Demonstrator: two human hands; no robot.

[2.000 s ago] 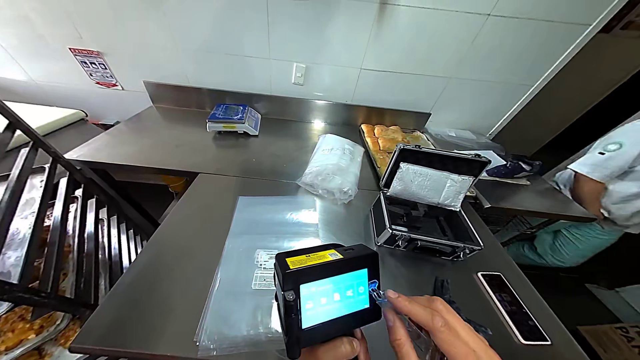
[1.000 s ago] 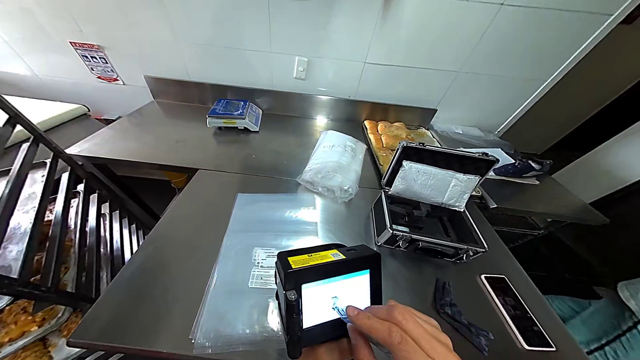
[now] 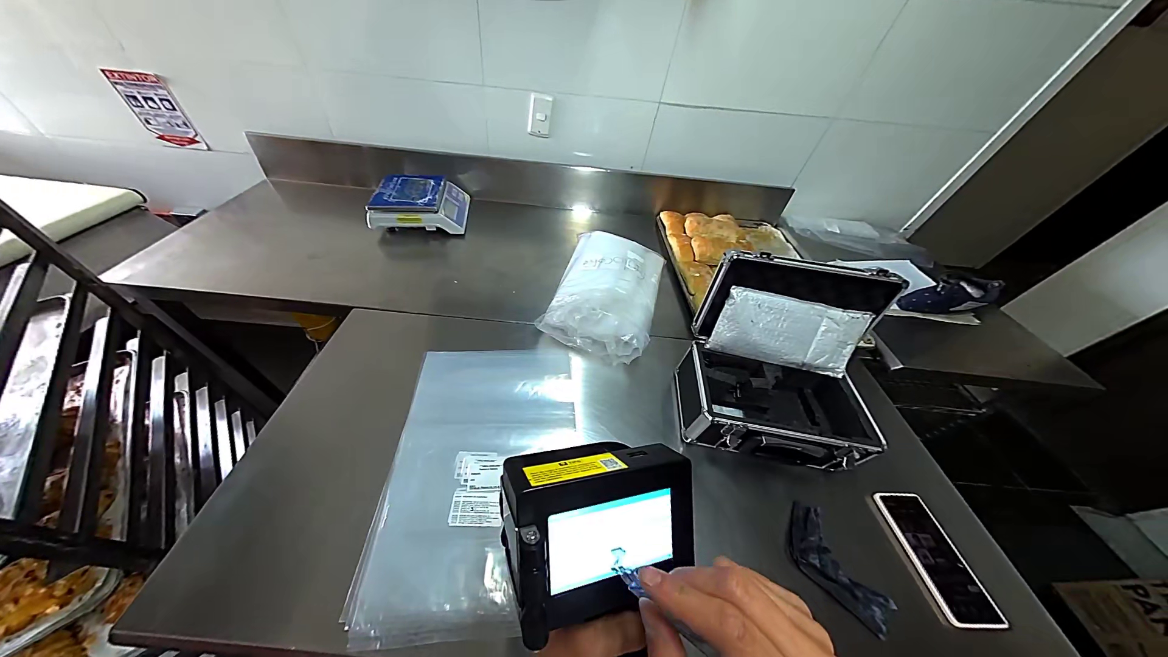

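A black handheld device with a lit touchscreen, likely a portable printer, rests in my left hand, which shows only partly beneath it. My right hand pinches a small stylus-like piece with a blue, crumpled look, its tip against the lower part of the screen. Behind and left of the device lies a stack of clear plastic bags with printed white labels. An open black case with metal edges stands beyond my right hand, with a silvery padded sheet in its lid.
A smartphone and a dark cloth strip lie at the right. Farther back are a roll of plastic bags, a blue-topped scale and a tray of bread rolls. A black rack with trays stands left.
My right fingers have moved from the screen's right side onto its lower part. The screen has turned from blue with icons to mostly white. The person at the right has left the view.
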